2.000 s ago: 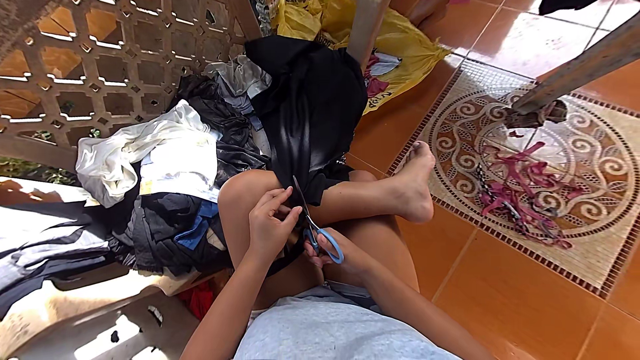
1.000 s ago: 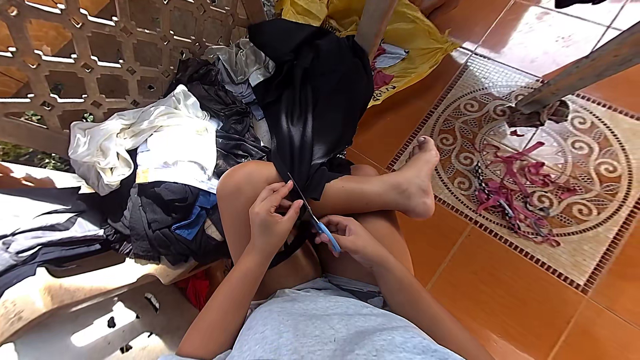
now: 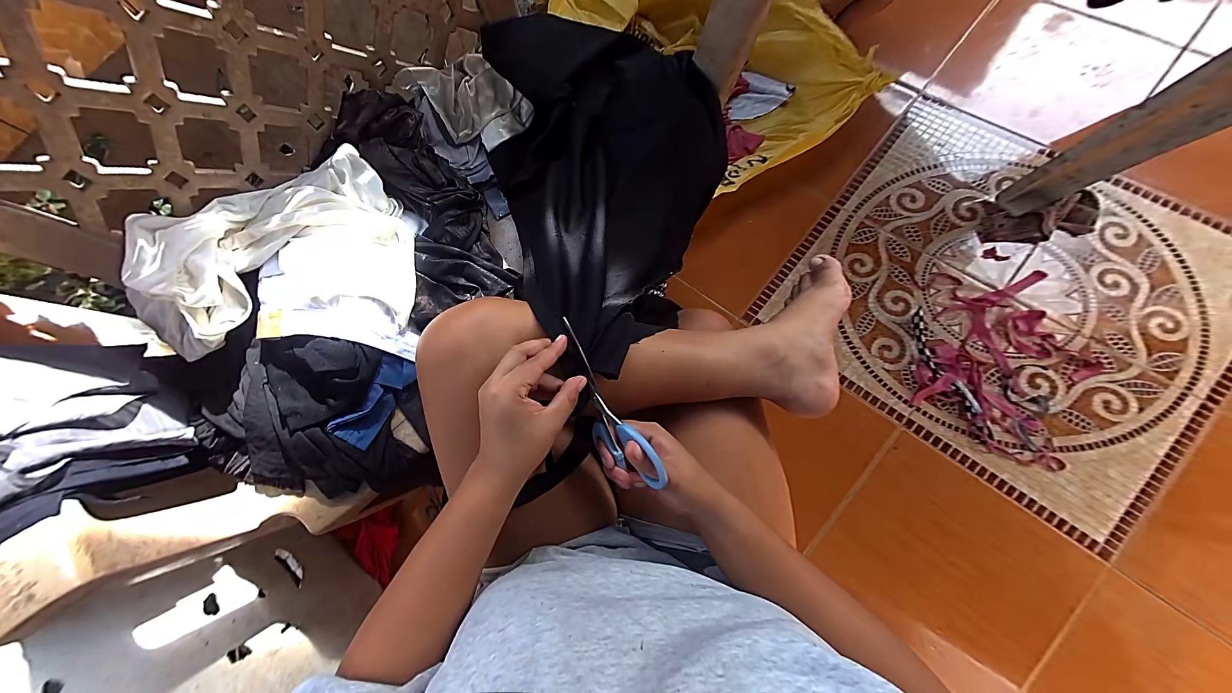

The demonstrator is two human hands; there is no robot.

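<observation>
Black fabric drapes over my crossed leg, its lower edge beside the blades of the scissors. My right hand grips the blue-handled scissors, whose blades point up and away from me, slightly apart at most. My left hand is just left of the blades, thumb and fingertips near each other at the fabric's left edge; whether they pinch cloth is hard to tell. A dark strip of cloth lies across my lap below the hands, partly hidden by them.
Piled clothes, white and dark, lie on my left beside a lattice panel. A yellow plastic bag with cloth stands beyond the black fabric. Pink fabric strips lie on the patterned floor tiles, near a post.
The scissors' handles have turned in my right hand, their blue loops showing more broadly than a second ago. My left hand stays by the blades.
</observation>
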